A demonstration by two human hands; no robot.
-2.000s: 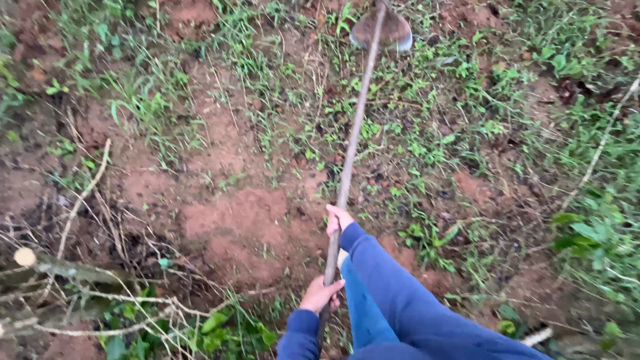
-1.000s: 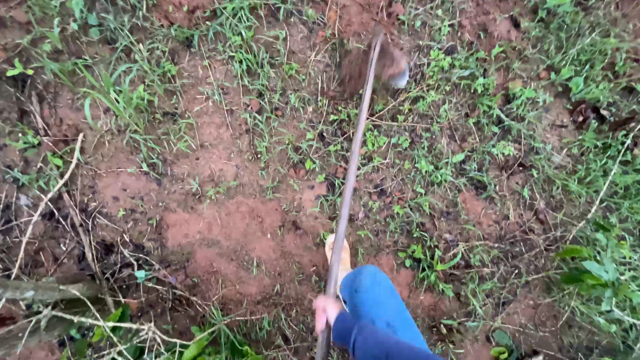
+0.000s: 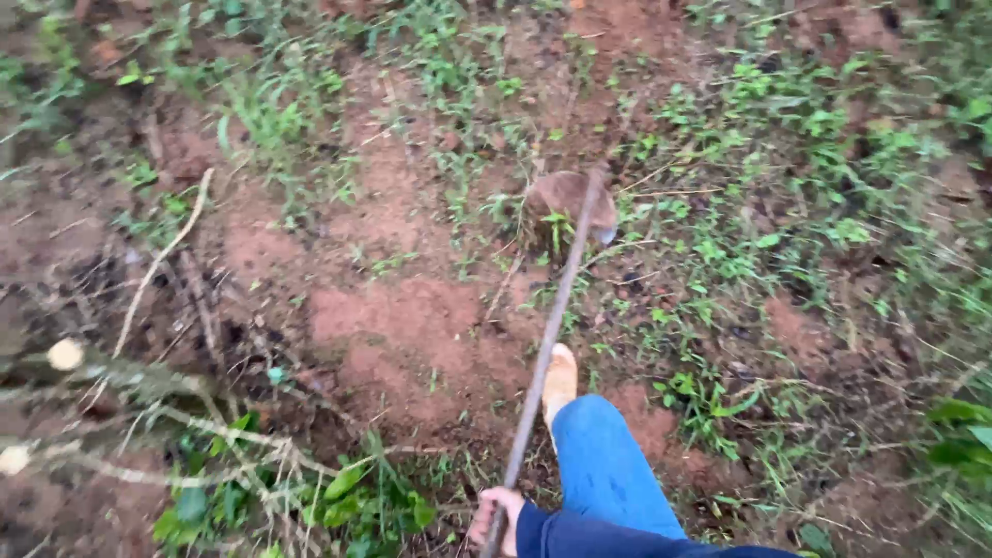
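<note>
My right hand [image 3: 496, 521], in a dark blue sleeve at the bottom edge, is closed around the wooden handle of a hoe [image 3: 549, 333]. The handle runs up and slightly right to the broad hoe blade [image 3: 559, 195], which is coated in reddish soil and has a paler, shiny corner. The blade is at ground level among small weeds, with leaves and stems at its lower edge. My left hand is out of view.
A tan shoe [image 3: 561, 376] and a blue-clad leg are just right of the handle. Cut branches [image 3: 155, 380] with pale ends lie at the lower left. Weeds [image 3: 775, 225] cover the right side. Reddish bare soil [image 3: 403, 325] shows left of the handle.
The hoe blade has moved closer to my feet. My left hand, on the handle two seconds ago, has left the view. My right hand is lower in view, still on the handle.
</note>
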